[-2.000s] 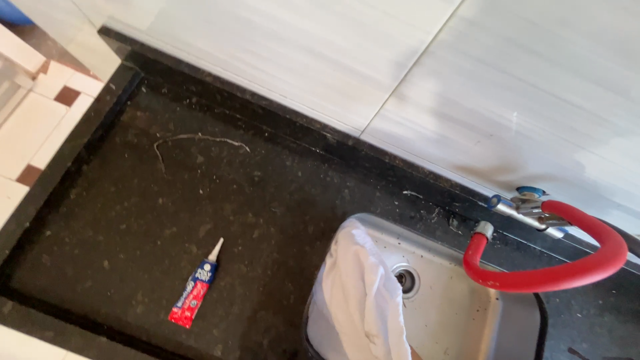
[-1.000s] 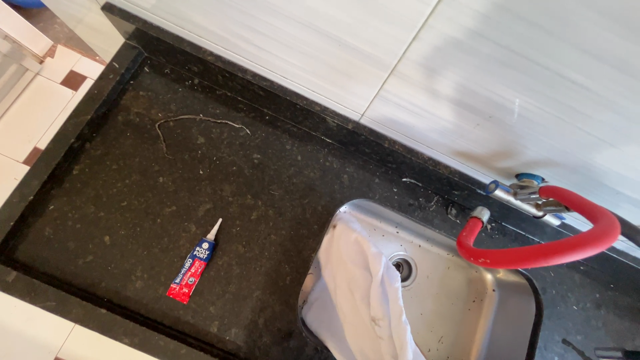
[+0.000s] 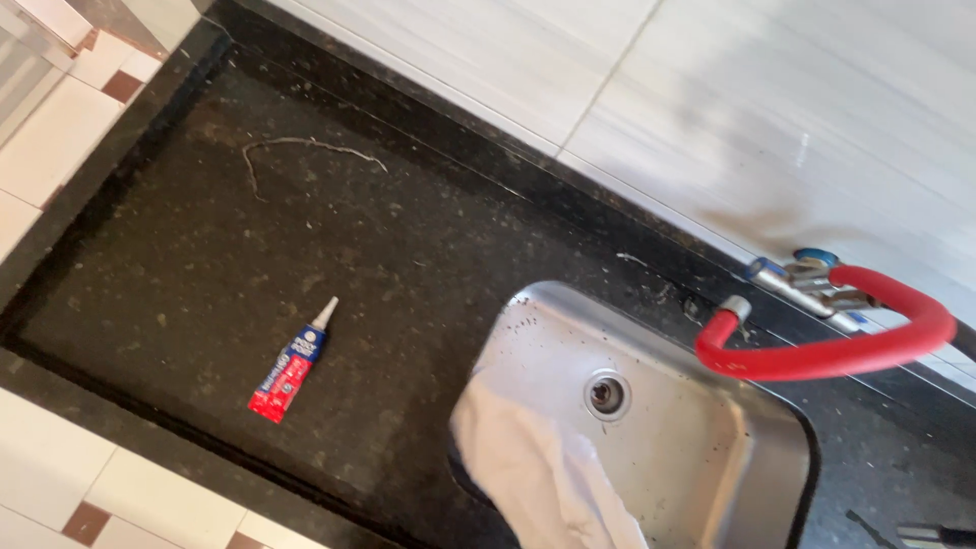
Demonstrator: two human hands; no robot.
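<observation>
Neither of my hands shows in the head view. A white cloth (image 3: 534, 465) hangs over the near left rim of the stainless steel sink (image 3: 671, 427), blurred, its lower end cut off by the frame's bottom edge; whether a hand holds it there cannot be told. Left of the sink, a red and blue tube of sealant (image 3: 287, 371) with a pale nozzle lies on the dark stone countertop (image 3: 396, 259). Farther back on the counter lies a thin curved strand (image 3: 309, 142).
A faucet (image 3: 808, 286) with a red flexible spout (image 3: 831, 360) reaches over the sink's back right. Dark crumbs dot the basin around the drain (image 3: 608, 394). Pale tiles (image 3: 732, 114) cover the wall behind. A dark and silver object (image 3: 934, 535) is partly in view at the bottom right.
The white cloth has shifted toward the near side of the sink, and the basin's back left corner, covered by it before, now shows.
</observation>
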